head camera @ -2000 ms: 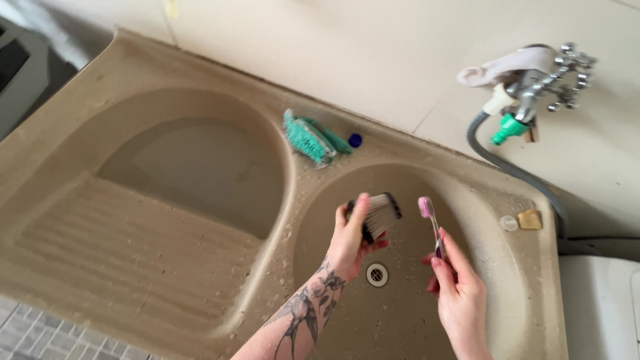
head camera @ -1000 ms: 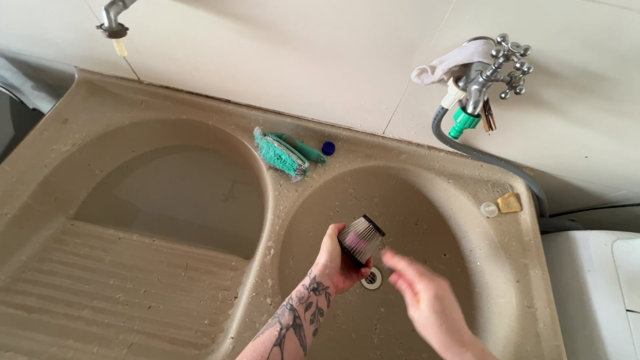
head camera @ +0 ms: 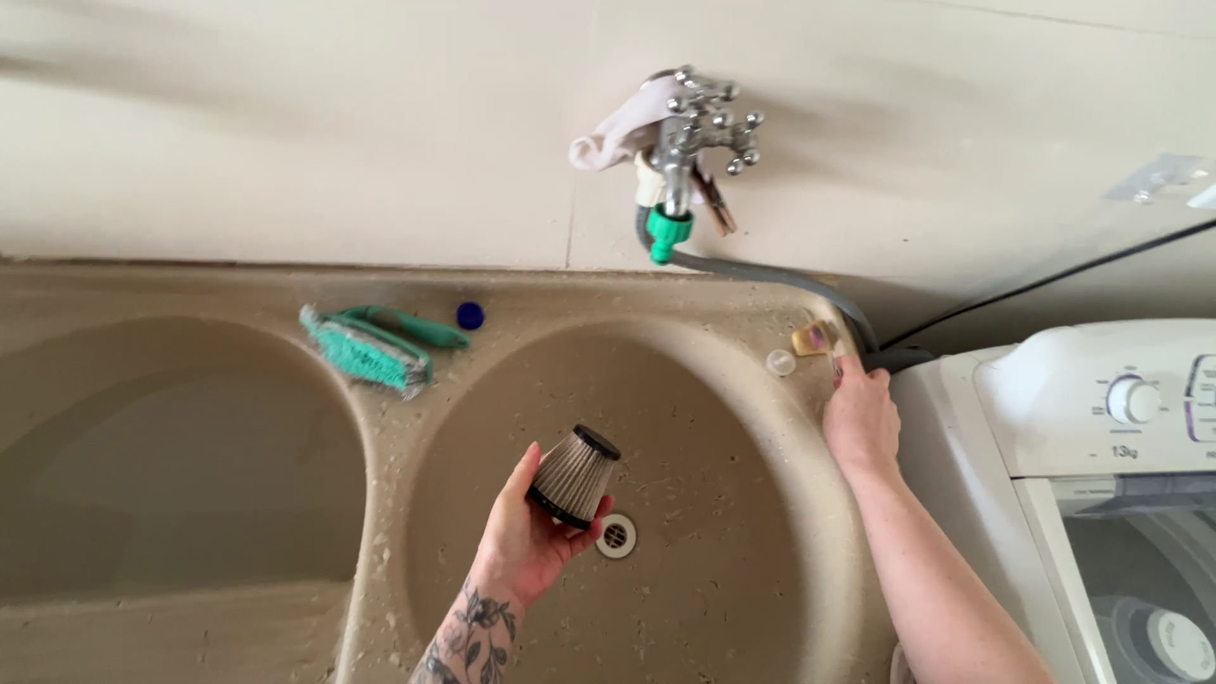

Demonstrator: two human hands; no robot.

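My left hand (head camera: 534,540) holds a cone-shaped pleated filter (head camera: 576,478) with black end rims, tilted, above the right basin (head camera: 703,532) close to its drain (head camera: 616,537). At the sink's back right corner is my right hand (head camera: 863,418), its fingertips at the rim beside a yellowish sponge piece (head camera: 813,338) and a clear round cap (head camera: 781,362). Whether those fingers grip anything is hidden. No toothbrush is visible.
A green-handled brush (head camera: 380,347) and a blue cap (head camera: 470,315) lie on the back ledge. Above is a chrome tap (head camera: 676,152) with a green hose connector (head camera: 669,231) and grey hose (head camera: 760,274). A white washing machine (head camera: 978,408) stands right; the left basin (head camera: 190,475) contains water.
My right hand held a pink toothbrush two seconds ago beside the filter; it has moved right to the sink's back corner. My left hand keeps the filter. The view has turned right.
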